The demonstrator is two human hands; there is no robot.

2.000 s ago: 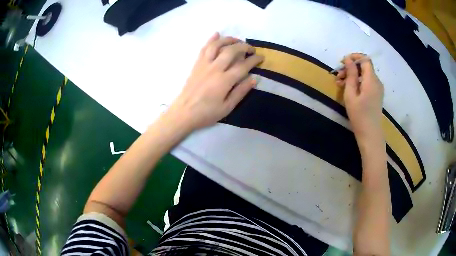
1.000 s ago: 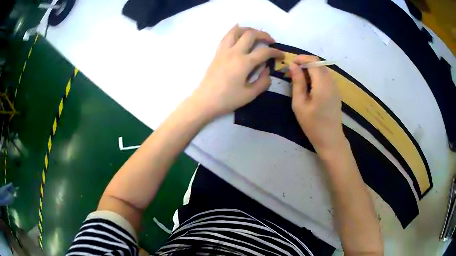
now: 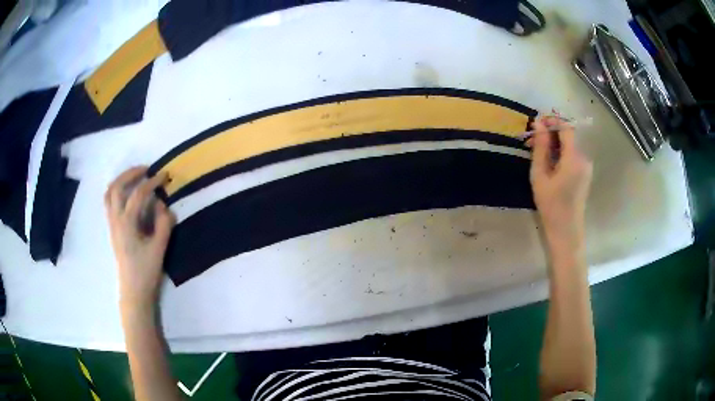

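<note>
A curved yellow-tan card pattern (image 3: pixel 337 120) lies on a black cloth arc (image 3: pixel 408 137), whose dark edge shows around it. A second black curved piece (image 3: pixel 353 188) lies just below, nearer me. My left hand (image 3: pixel 141 211) rests at the left end of the pattern, its fingertips on the end of card and cloth; it grips nothing that I can make out. My right hand (image 3: pixel 558 160) is at the pattern's right end and holds a thin pale marking pen (image 3: pixel 576 123), its tip near the card's end.
A steam iron (image 3: pixel 627 86) rests at the table's right. Black shears (image 3: pixel 529 17) show handle loops beside dark cloth (image 3: pixel 235 23) at the back. Another card pattern (image 3: pixel 125 64) and black cut pieces (image 3: pixel 51 188) with a white strip (image 3: pixel 43 149) lie at the left. The floor (image 3: pixel 627 337) is green.
The view has turned to the right, bringing the iron into view. My right hand has moved with the pen from the pattern's left end to its right end. My left hand remains at the left end.
</note>
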